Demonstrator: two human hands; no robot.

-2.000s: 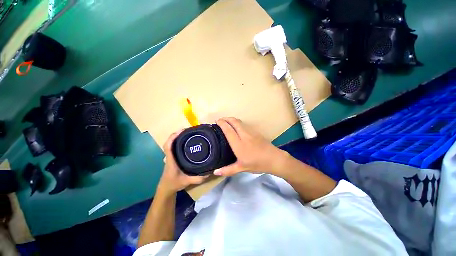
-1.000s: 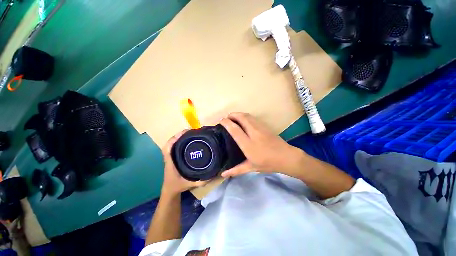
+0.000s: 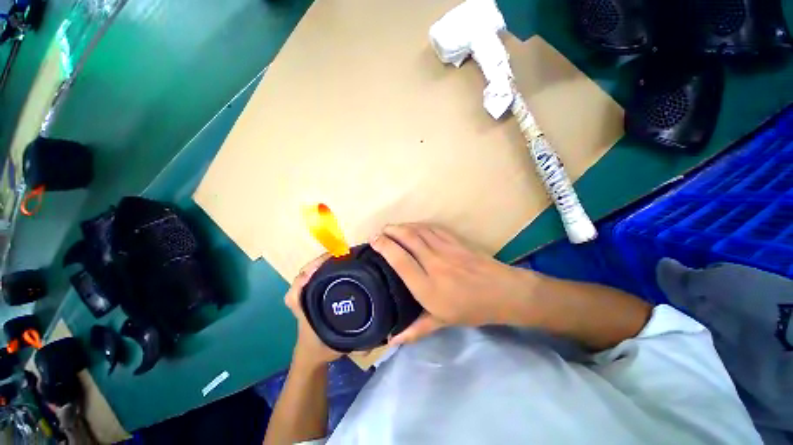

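A black portable speaker (image 3: 348, 304) lies between my hands over the near edge of the cardboard pad (image 3: 348, 130). Its round end face with a pale ring and small logo faces up. An orange-yellow strap (image 3: 325, 229) sticks out from its far edge. My left hand (image 3: 311, 304) holds its left side, mostly hidden behind it. My right hand (image 3: 439, 282) grips its right side, fingers over the top and thumb below. The mallet (image 3: 513, 113), its head wrapped in white, lies on the pad to the right, handle end past the pad's edge.
Black plastic shell pieces lie in heaps at the left (image 3: 152, 261) and upper right (image 3: 674, 100) on the green bench (image 3: 252, 348). Waiting speakers (image 3: 59, 163) with orange loops stand at the far left. Blue crates (image 3: 713, 209) and a grey-clothed person (image 3: 739, 322) are at the right.
The view has shifted, so the speaker and hands sit lower in the picture. More speakers show at the left edge. Both hands still hold the speaker; the mallet stays on the pad.
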